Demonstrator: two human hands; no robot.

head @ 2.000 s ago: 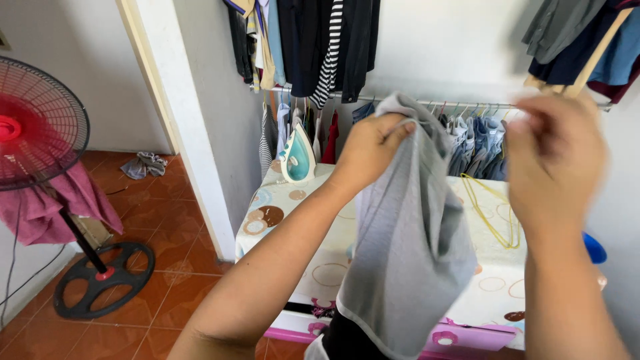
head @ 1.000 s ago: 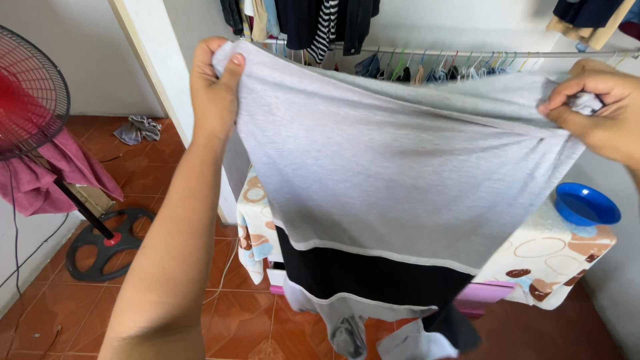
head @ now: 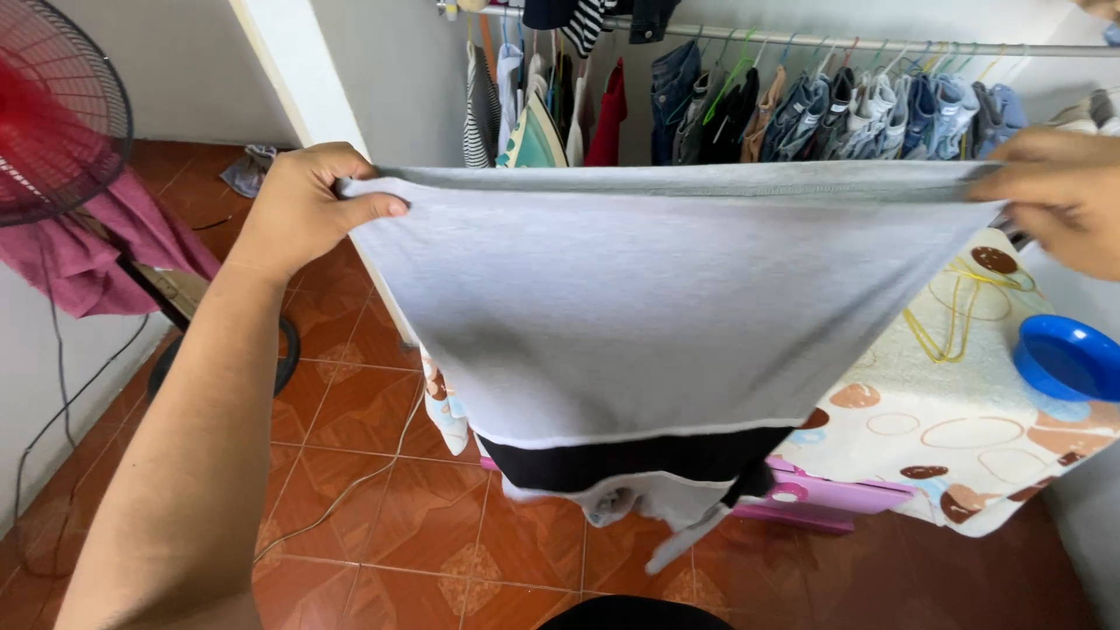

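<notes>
A light grey knit garment [head: 647, 306] with a black band hangs stretched wide between my hands, its open hem edge at the top. My left hand [head: 319, 206] pinches the hem's left corner between thumb and fingers. At the right corner, my right hand [head: 1054, 201] grips the same hem, slightly blurred. The garment's lower part hangs bunched and hides part of the cloth-covered table [head: 927, 429]. Behind the hem, the upper part of a teal and white clothes iron [head: 535, 140] shows.
A blue plastic basin [head: 1067, 357] and yellow wire hangers [head: 949, 315] lie on the table. Clothes hang from a metal rail [head: 787, 38] behind. At left stands a fan [head: 52, 114] with a pink cloth [head: 114, 245]. A cord [head: 350, 490] crosses the tiled floor.
Two seconds ago the garment hung gathered at my left hand, my right hand apart from it. Both hands now spread its hem, pulled straighter than one second ago.
</notes>
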